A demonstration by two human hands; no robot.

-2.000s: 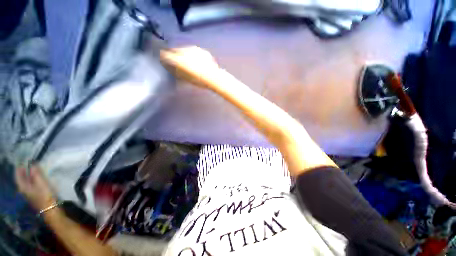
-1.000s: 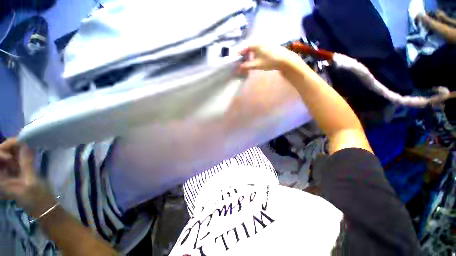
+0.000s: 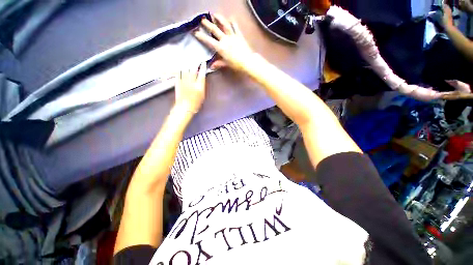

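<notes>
A long light garment piece [image 3: 124,77] with dark bands along its edges lies on the lilac pressing table [image 3: 233,96]. It runs from the left to under my hands, and a dark patch shows at its left end. My left hand [image 3: 191,88] lies on its near edge close to the right end, fingertips down. My right hand [image 3: 228,44] rests with spread fingers on the right end, by the dark edge. Whether the fingers pinch the cloth is not clear. The steam iron [image 3: 280,18] stands beyond my right hand, cut by the top edge, untouched.
A pale pink steam hose [image 3: 371,49] runs from the iron to the right. Striped pieces [image 3: 23,160] drape over the table's left end. Dark cloth lies behind the hose. Cloth heaps [image 3: 384,121] fill the lower right. Another person's arm [image 3: 459,39] shows at the upper right.
The light piece, held stretched between my hands a second ago, now lies flat on the table. My left hand has moved from the far left to beside my right hand.
</notes>
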